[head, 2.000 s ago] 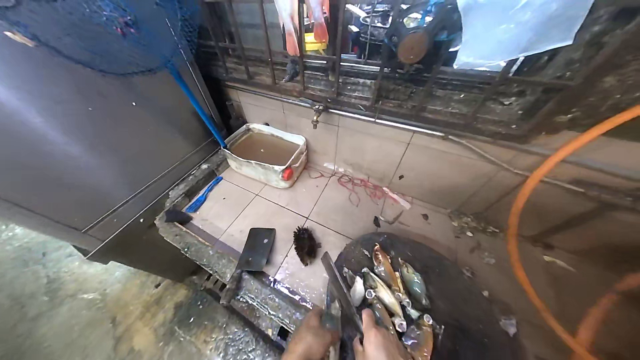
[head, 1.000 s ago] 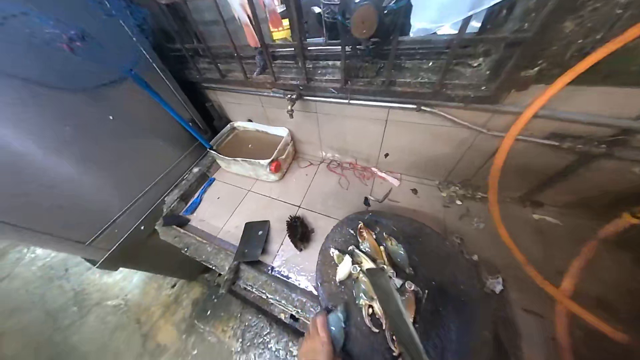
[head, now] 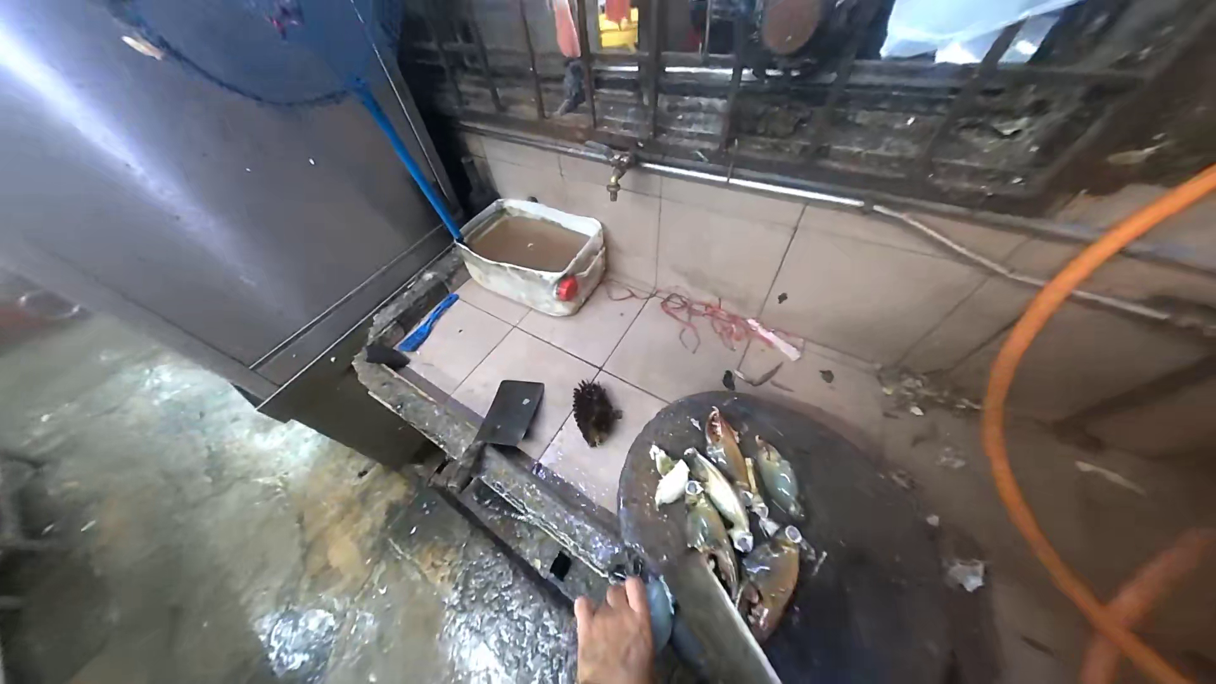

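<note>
My left hand (head: 616, 635) is at the bottom centre, its fingers closed on a blue-grey crab (head: 658, 608) at the left edge of a round dark chopping block (head: 855, 570). Beside it, a broad metal blade (head: 720, 622) slants over the block, its handle out of frame. My right hand is not in view. Several cut crab claws (head: 781, 480) lie in a loose pile on the block, above and right of the blade.
Left of the block are a dark flat-bladed tool (head: 510, 414) and a dark bristly object (head: 594, 414). Farther back stands a cut white plastic container (head: 532, 275) of murky water, below a tap (head: 617, 176). An orange hose (head: 1007, 408) curves at right.
Two seconds ago both hands were in view at the block's near edge, with the blade raised between them. Now only my left hand shows, and the blade lies lower beside the claws.
</note>
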